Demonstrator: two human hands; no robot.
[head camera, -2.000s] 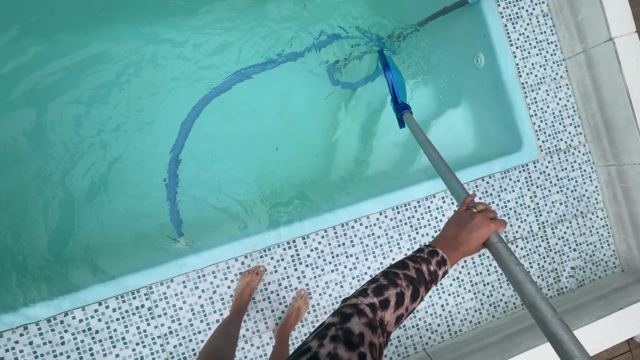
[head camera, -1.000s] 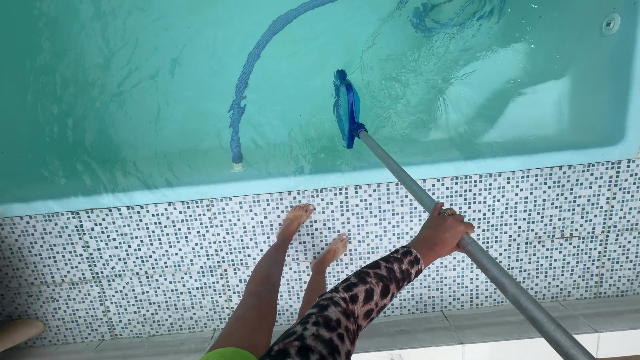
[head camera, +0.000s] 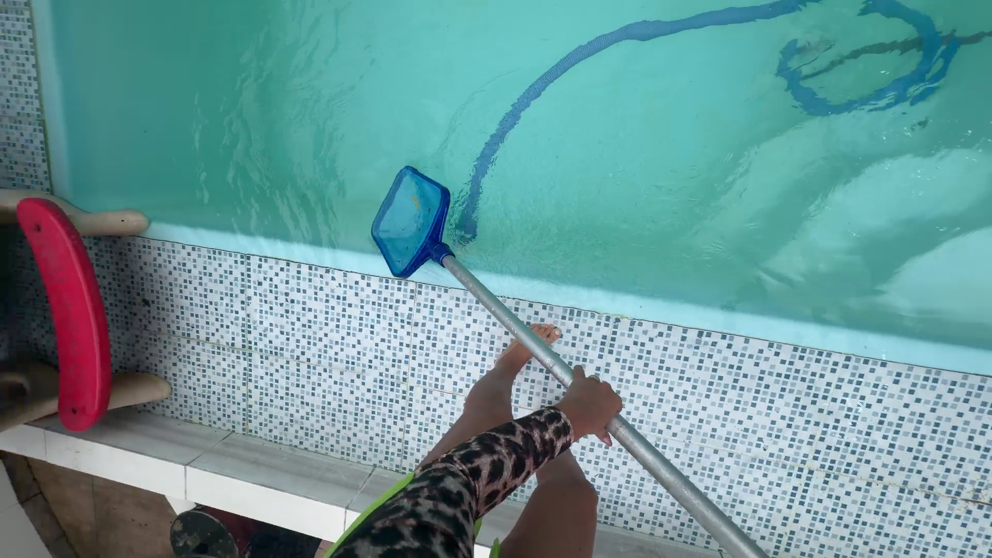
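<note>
My left hand (head camera: 590, 404), below a leopard-print sleeve, is closed around the grey metal pole (head camera: 659, 465) of a pool skimmer. The pole slants from the lower right to the blue skimmer head (head camera: 411, 221), whose mesh has a small yellowish bit on it. That head is at the pool's edge, partly over the pale rim; whether it touches the water I cannot tell. Just right of it, the near end of a blue ribbed pool hose (head camera: 535, 93) lies in the greenish water. My right hand is out of view, as is the pole's rear end.
A mosaic-tiled ledge (head camera: 325, 318) runs along the pool rim (head camera: 666, 306), with my bare foot (head camera: 542, 333) near the rim. A red curved plastic piece (head camera: 77, 310) with beige supports stands at the left. Grey stone coping (head camera: 279, 465) borders the ledge below.
The skimmer head has moved left along the pool, from over the water to the near rim, and its mesh now faces me more. My left hand has stayed on the pole. The view has shifted left.
</note>
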